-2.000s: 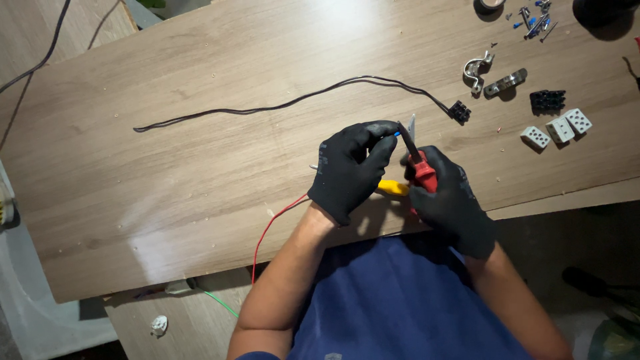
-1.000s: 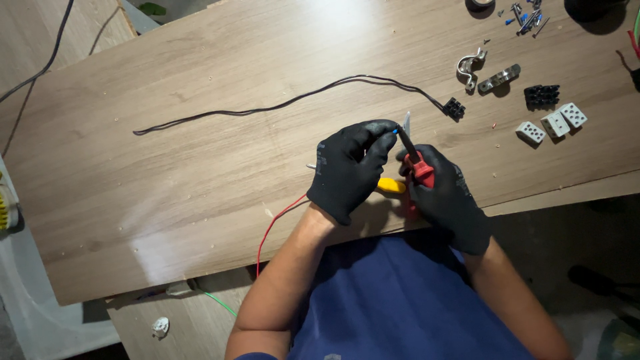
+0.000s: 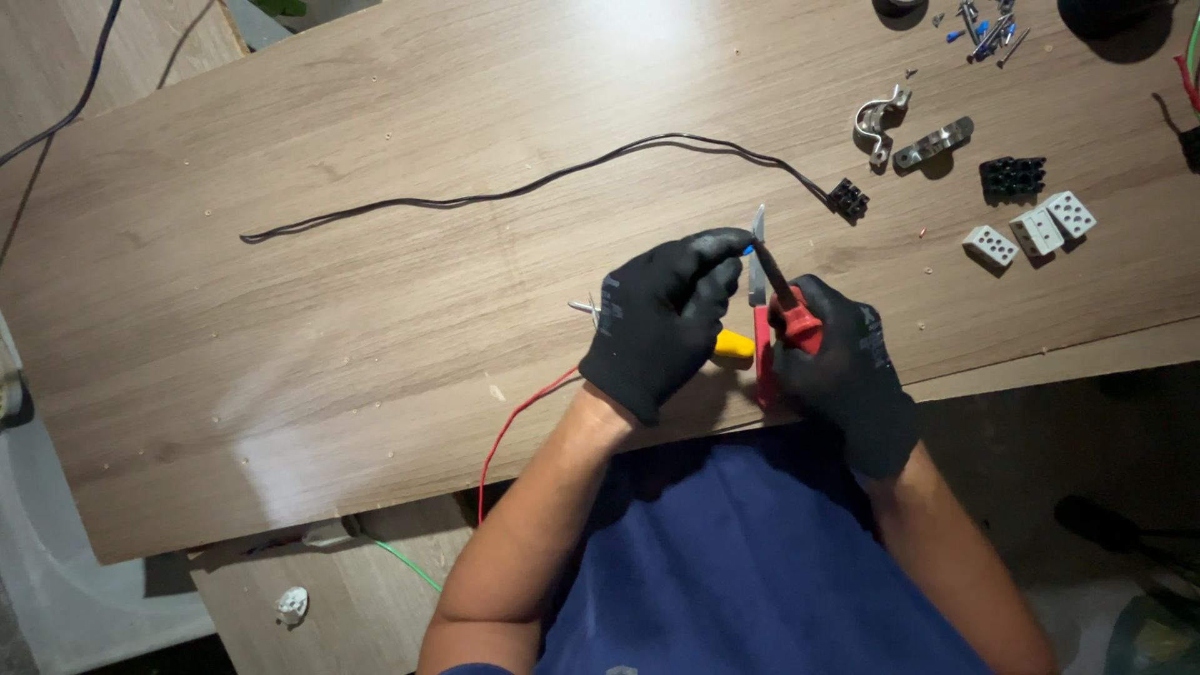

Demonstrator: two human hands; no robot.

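Observation:
My left hand [image 3: 666, 314], in a black glove, pinches a small blue piece [image 3: 748, 250] between thumb and fingertips. Red-handled pliers [image 3: 797, 319] are gripped in my right hand [image 3: 848, 375], also gloved, and their dark jaws meet the blue piece. Beneath the hands lies a knife with a red handle [image 3: 764, 352], its blade pointing away from me. A yellow handle [image 3: 734, 344] shows beside my left hand, and a metal shaft [image 3: 583, 307] pokes out on its other side. From under my left wrist a red wire [image 3: 511, 419] runs over the table edge.
A black wire [image 3: 506, 194] joined to a black terminal block [image 3: 848, 200] lies beyond my hands. To the right are another black terminal block [image 3: 1012, 178], white terminal blocks [image 3: 1037, 231], metal clamps [image 3: 935, 144] and screws [image 3: 990, 39]. A white piece [image 3: 292, 606] rests on a lower surface.

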